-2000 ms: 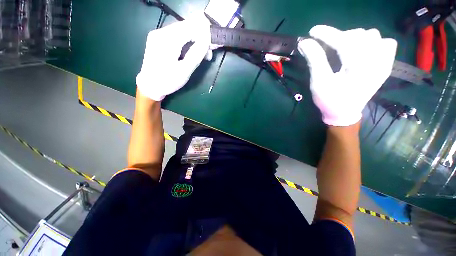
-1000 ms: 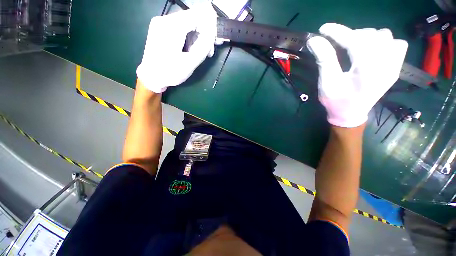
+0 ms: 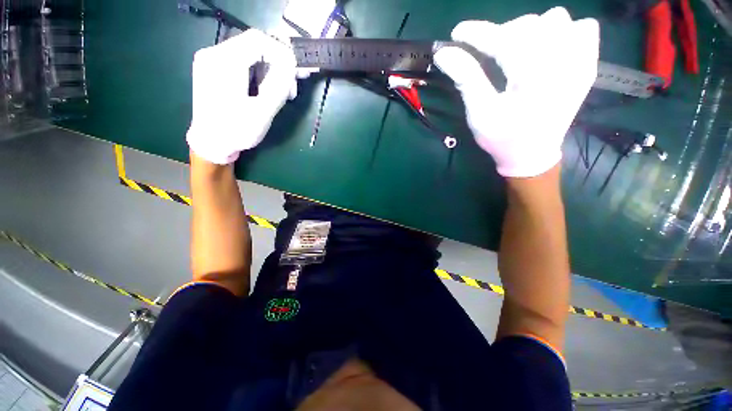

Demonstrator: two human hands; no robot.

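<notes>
A steel ruler (image 3: 365, 54) lies along the black wire harness (image 3: 353, 78) on the green mat. My left hand (image 3: 241, 96), in a white glove, pinches the ruler's left end together with the harness there. My right hand (image 3: 526, 92), also gloved, pinches the ruler further right; the ruler's far end shows beyond my palm. Red wires (image 3: 409, 94) and a lead with a ring terminal (image 3: 449, 142) hang from the harness middle. Thin cable ties (image 3: 319, 112) stick out. A white connector housing (image 3: 310, 14) sits above the ruler. Parts of the harness are hidden under my hands.
A red-handled hand tool (image 3: 660, 40) lies at the upper right, by the ruler's end. Clear plastic trays stand at the left (image 3: 40, 60) and right (image 3: 697, 210). Small branch plugs (image 3: 644, 144) lie right of my right hand. The green mat's front edge (image 3: 353, 210) runs before my body.
The view has shifted, so the hands, ruler and harness appear further left. Both hands keep their hold on the ruler, with little change between them.
</notes>
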